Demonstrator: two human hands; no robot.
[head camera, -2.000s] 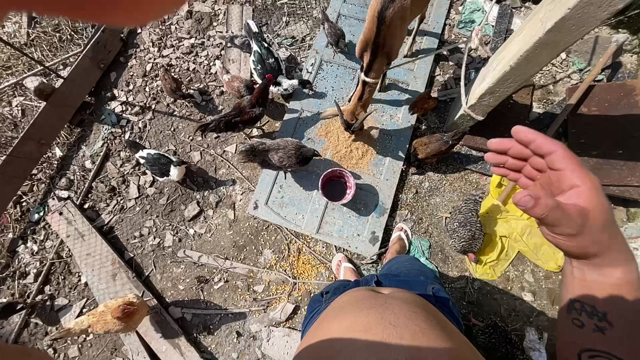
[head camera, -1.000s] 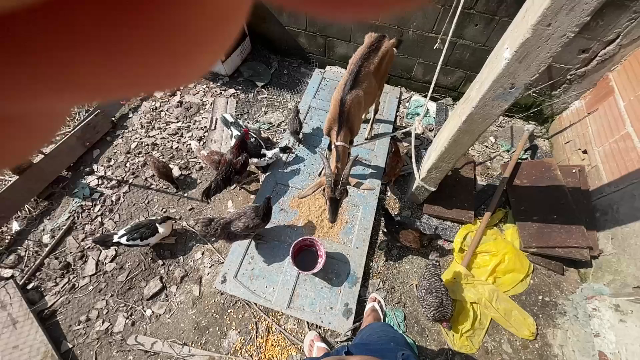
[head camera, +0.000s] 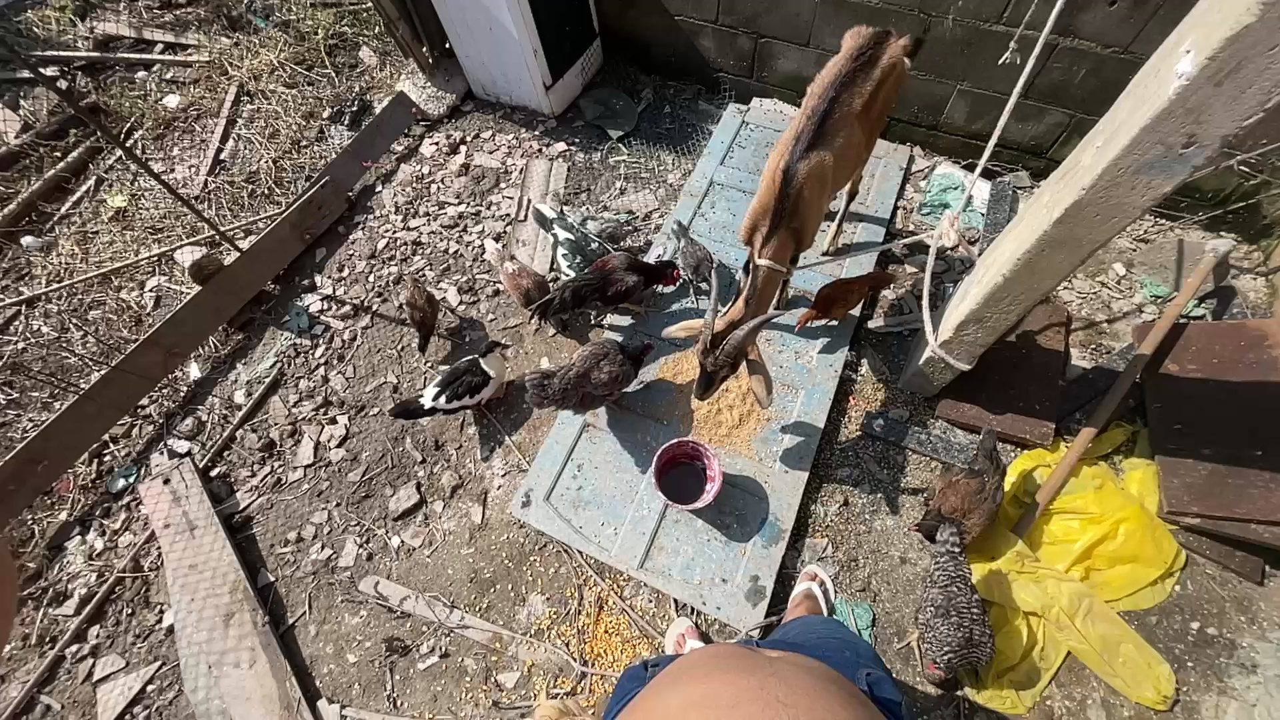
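Neither of my hands shows clearly; only a sliver of blurred skin touches the left edge. A brown goat (head camera: 815, 160) with a rope at its neck stands on a pale blue door panel (head camera: 600, 500), its muzzle at a heap of tan feed (head camera: 735, 420). A pink-rimmed bucket with dark contents (head camera: 686, 473) stands on the panel near my feet. A dark grey hen (head camera: 590, 375) and a black rooster (head camera: 610, 284) are left of the feed, and a reddish-brown hen (head camera: 845, 298) is right of the goat. A black-and-white duck (head camera: 458, 382) stands on the rubble.
A concrete post (head camera: 1090, 190) with a tied rope rises at the right. Below it lie a wooden pole (head camera: 1120, 390), yellow plastic (head camera: 1080, 570) and a barred hen (head camera: 955, 610). Long planks (head camera: 210, 300) cross the left side. Corn kernels (head camera: 600, 635) are scattered near my sandals. A block wall (head camera: 1000, 90) stands behind.
The open right hand seen two seconds ago has left the view, and the blurred skin across the top left has mostly gone. The view has shifted. The goat's head has turned.
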